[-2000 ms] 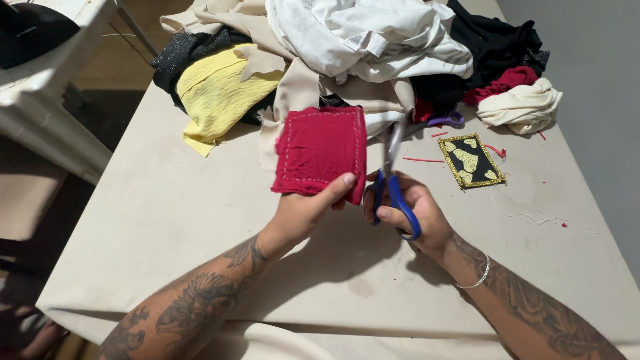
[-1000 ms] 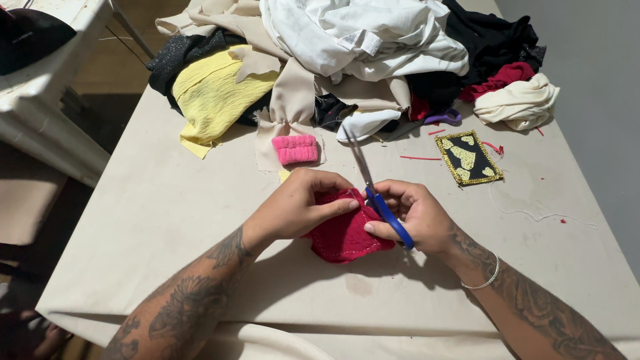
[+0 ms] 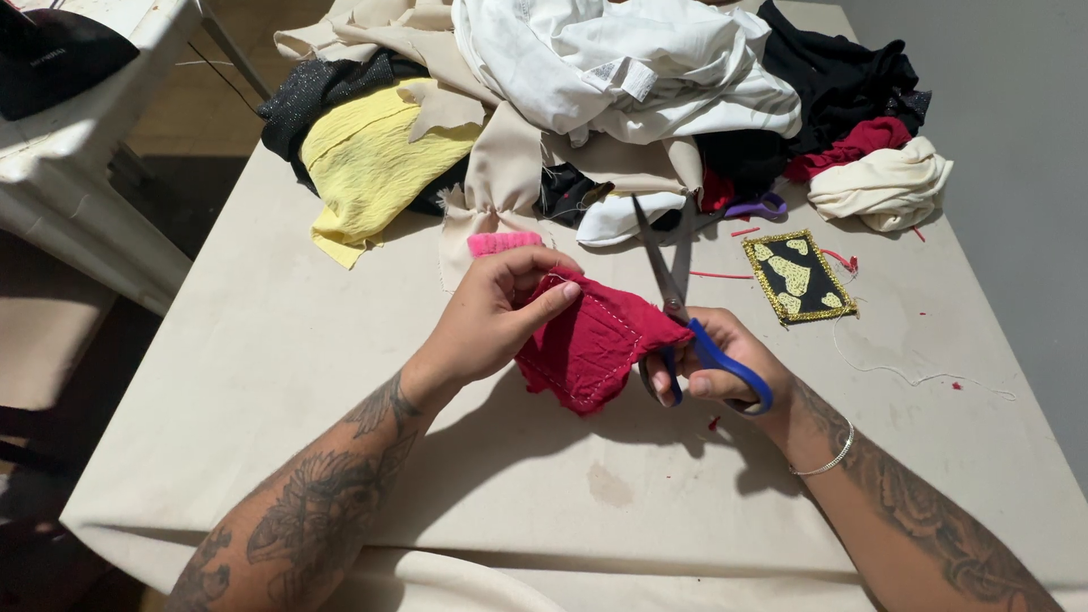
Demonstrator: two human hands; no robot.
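Note:
My left hand pinches the upper left corner of a red fabric square with a line of light stitches along its edges. My right hand has its fingers in the blue handles of a pair of scissors. The blades point up and away from me and stand a little apart. The red cloth's right corner lies against the scissors by my right fingers; whether those fingers also grip it is hard to tell. Just behind my left hand is a pink fuzzy piece, partly hidden.
A pile of white cloth, yellow cloth, black cloth and cream cloth lies along the far side. Purple-handled scissors poke out. A black-and-gold patch lies at right near loose threads. An iron stands on a side table.
The red square, upright and facing me two seconds ago, was lowered and bunched, and is now spread and tilted between my hands. The scissor blades have opened. The pink piece has come into view.

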